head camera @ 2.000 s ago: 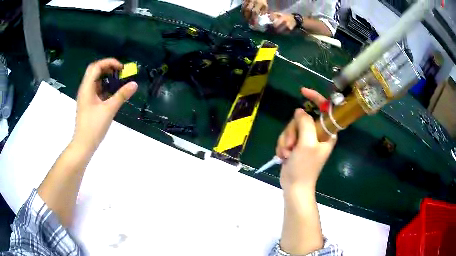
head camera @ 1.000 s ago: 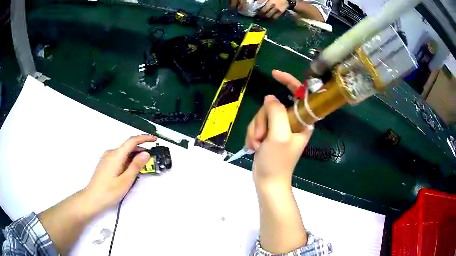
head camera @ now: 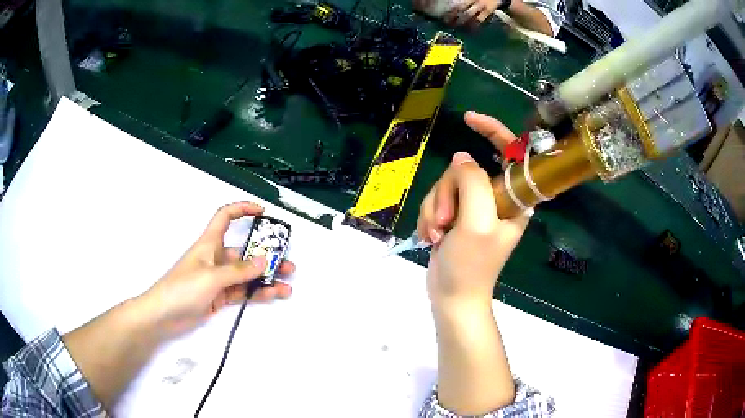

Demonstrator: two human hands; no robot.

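Observation:
My left hand (head camera: pixel 216 269) holds an open black power adapter housing (head camera: pixel 268 245) over the white work sheet (head camera: pixel 302 343). Its board with small pale parts and a blue one faces up. A thin black cord (head camera: pixel 225 355) runs from its lower end down the sheet. My right hand (head camera: pixel 474 220) grips the amber glue dispensing gun (head camera: pixel 564 170), its index finger raised near the red piece (head camera: pixel 517 148). The pale nozzle (head camera: pixel 408 243) points down-left near the sheet's back edge, apart from the adapter.
A yellow-black divider strip (head camera: pixel 406 143) lies on the dark green bench (head camera: pixel 237 147). A dark adapter pile (head camera: pixel 343 82) is left of it. A red plastic basket (head camera: pixel 694 371) is at lower right. Another person's hand (head camera: pixel 470 10) is at the top.
My left hand brought the adapter from over the bench down to the sheet, then turned it board side up. The gun moved left and down, then slightly back right.

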